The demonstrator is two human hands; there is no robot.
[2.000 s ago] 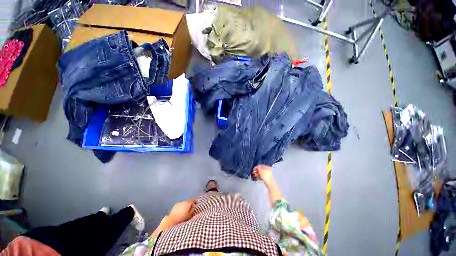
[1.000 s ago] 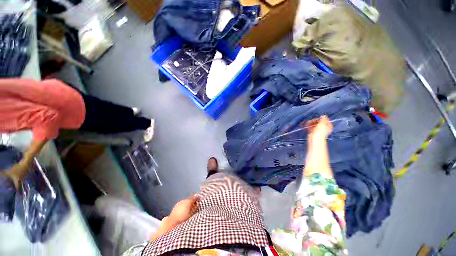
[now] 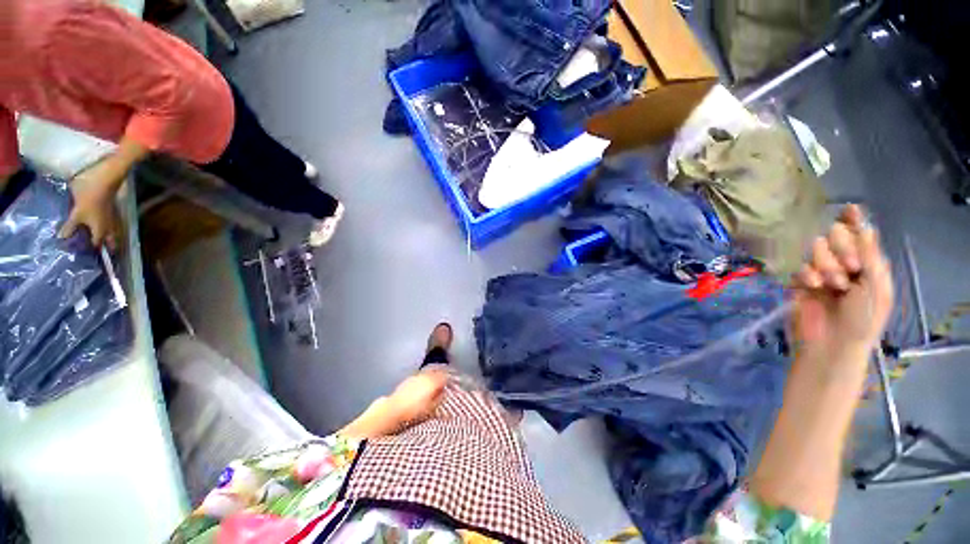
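A heap of loose dark blue jeans [image 3: 628, 329] lies on the floor in front of me. My right hand [image 3: 846, 276] is raised above the heap's right side, its fingers closed on a thin clear strip [image 3: 659, 369]. The strip stretches across the jeans to my left hand [image 3: 415, 398], low over my checked apron, where its end meets my fingertips. A red thing [image 3: 723, 282] lies at the heap's upper edge.
A blue crate [image 3: 484, 226] holds bagged garments, a white sheet and jeans, by a cardboard box [image 3: 675, 112]. A tan sack [image 3: 761, 191] and metal rack legs stand right. At left, a person handles bagged garments [image 3: 64, 292] on a table [image 3: 96, 457].
My right hand has risen from the jeans towards the right, stretching the strip. My left hand now meets its other end. The view has turned left, bringing the person and table in.
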